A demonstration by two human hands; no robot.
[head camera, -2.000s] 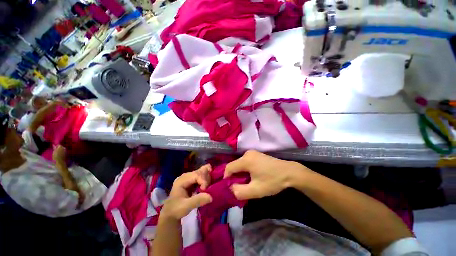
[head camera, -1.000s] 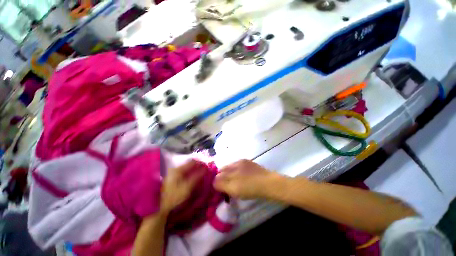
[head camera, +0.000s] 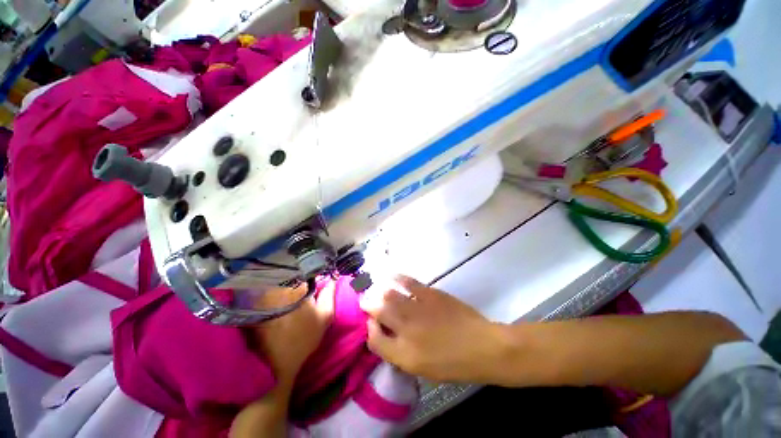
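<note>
Magenta cloth with pale panels (head camera: 184, 351) lies under and in front of the head of the white sewing machine (head camera: 411, 120). My left hand (head camera: 291, 329) presses on the magenta cloth beside the needle area, partly hidden by the machine's metal guard and the cloth. My right hand (head camera: 428, 329) pinches the cloth's edge just right of the presser area, fingertips bent together. The needle and presser foot are hidden behind the head and fingers. The thread tension dial (head camera: 308, 251) sits above the hands.
Scissors with yellow and green handles (head camera: 621, 214) lie right of the head, near an orange-handled tool (head camera: 635, 126) and a magenta scrap. A heap of magenta cloth (head camera: 86, 162) lies behind at the left. The black control panel (head camera: 676, 38) is at the upper right.
The view has turned from lap level to the machine and come closer. My hands have brought the magenta cloth from below the table edge up to the needle area.
</note>
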